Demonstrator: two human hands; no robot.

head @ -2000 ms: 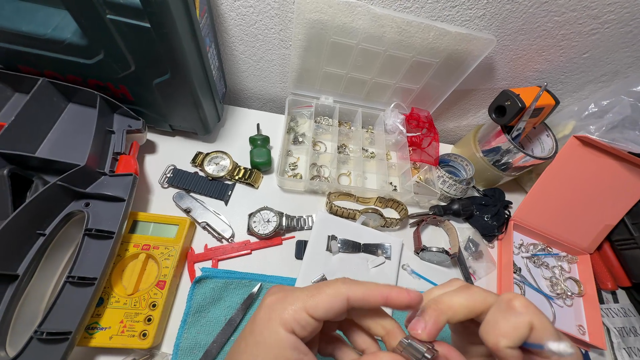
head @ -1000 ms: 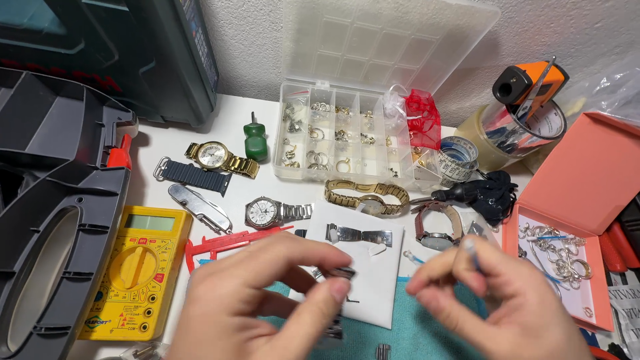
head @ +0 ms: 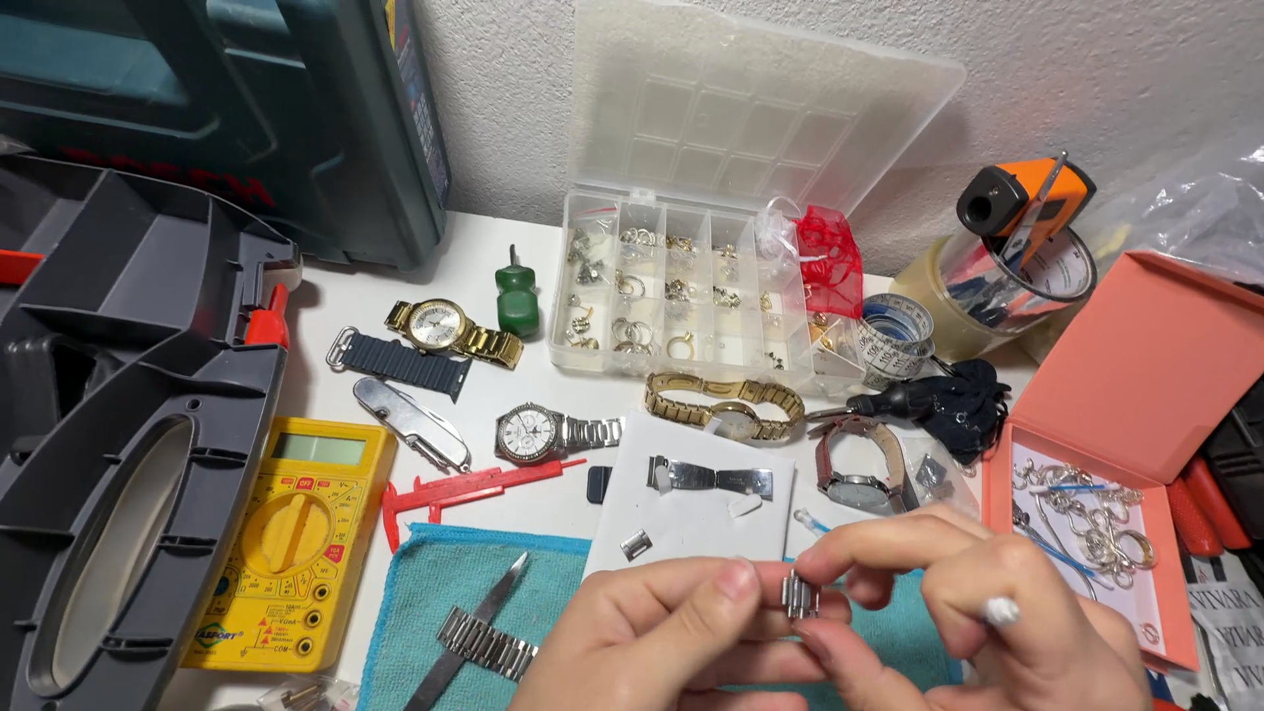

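My left hand (head: 681, 632) and my right hand (head: 958, 612) meet at the lower middle, pinching a short piece of metal watch bracelet (head: 799, 595) between their fingertips. A cotton swab (head: 1000, 611) is also tucked between the fingers of my right hand, its white tip showing. Behind the hands, a clasp section (head: 716, 476) and a loose link (head: 636, 544) lie on white paper (head: 632, 494). Left of my left hand, a steel bracelet section (head: 486, 644) lies across pointed metal tweezers (head: 469, 632) on a turquoise cloth (head: 415, 583).
Several watches, including a gold one (head: 436, 324), surround a pocketknife (head: 412, 424) and red caliper (head: 484, 488). A yellow multimeter (head: 289, 533) stands left, near a grey tray (head: 188, 474). Behind are a compartment box of jewellery (head: 642, 370) and a green-handled tool (head: 517, 301); a coral box (head: 1096, 425) lies right.
My hands were apart one second ago and have come together around the bracelet piece. The steel bracelet section now shows on the tweezers at the left of the cloth.
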